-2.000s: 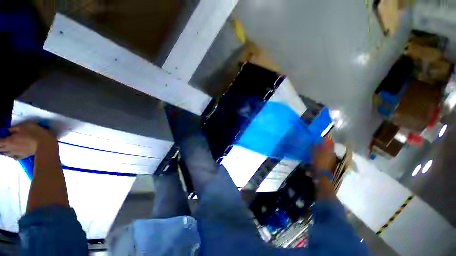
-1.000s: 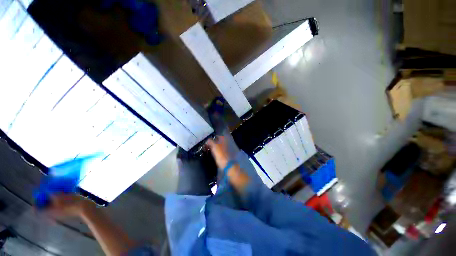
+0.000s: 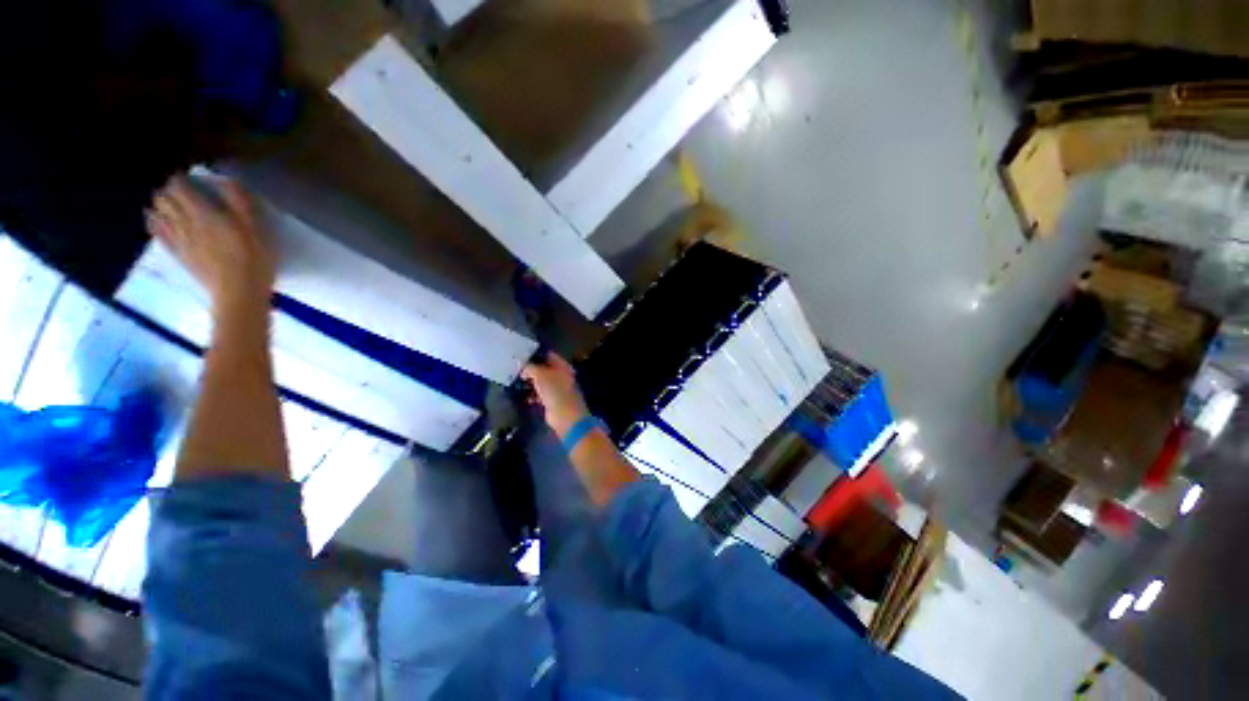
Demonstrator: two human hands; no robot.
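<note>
A long metal housing [image 3: 397,295] with a white edge stands a little apart from its neighbour [image 3: 322,370], with deep blue showing in the gap. My left hand [image 3: 219,240] is at its far left end, fingers over the edge. My right hand [image 3: 555,390], with a blue wristband, holds its near right end; the fingertips are partly hidden. A crumpled blue protective film [image 3: 89,459] lies loose on the row of housings at the left.
Two more housings [image 3: 480,178] [image 3: 664,117] stand at an angle on brown cardboard ahead. A stack of white-edged housings [image 3: 747,370] is right of my right hand. Cartons [image 3: 1116,390] lie farther right, near the grey floor [image 3: 877,178]. Dark blue material [image 3: 226,62] is at the upper left.
My left hand has let go of the blue film and moved up to the housing's far end. My right hand stays at the near end. The housing has separated from its neighbour.
</note>
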